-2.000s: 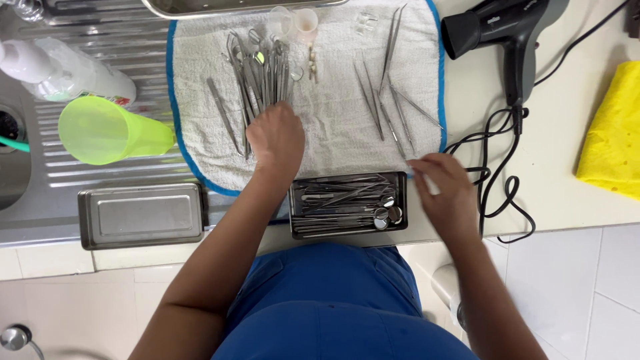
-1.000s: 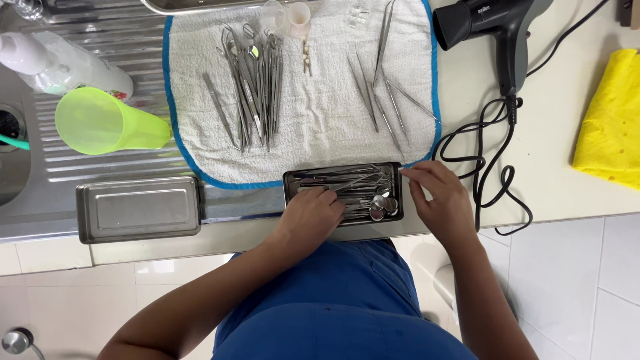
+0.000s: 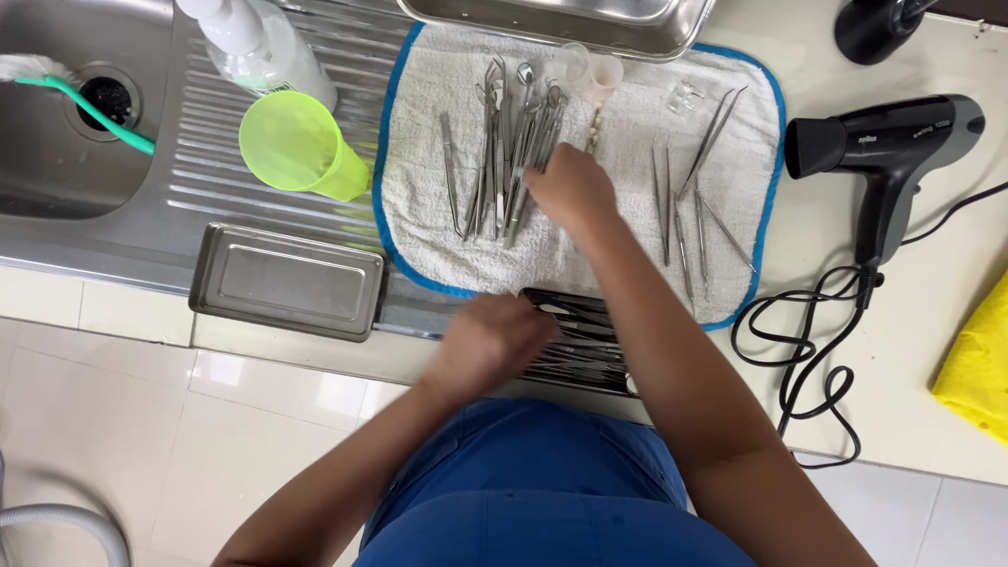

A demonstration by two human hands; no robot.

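A white towel with blue edging [image 3: 425, 260] lies across the drainboard and counter. My right hand [image 3: 573, 189] reaches over it and touches the bundle of metal dental instruments [image 3: 504, 157], which includes mouth mirrors; its grip is partly hidden. At the left end of the metal instrument tray [image 3: 583, 382] is my left hand [image 3: 498, 339], blurred, and what its fingers hold is unclear. Dental instruments [image 3: 583, 342] fill the tray, partly behind my right forearm. More slim probes and tweezers [image 3: 701, 197] lie apart on the towel's right side. Two small plastic cups [image 3: 605, 72] stand near the top.
A metal tray lid [image 3: 291, 279] lies at the counter's left edge. Behind it are a green plastic cup [image 3: 287, 142], a pump bottle [image 3: 272, 51] and a sink [image 3: 47, 181] with a brush. A hair dryer [image 3: 882, 142] with looped cord and a yellow cloth [image 3: 980, 370] are at right.
My right hand has moved from the tray's right corner up to the instrument bundle. My left hand, at the bundle two seconds ago, is now at the tray's left end.
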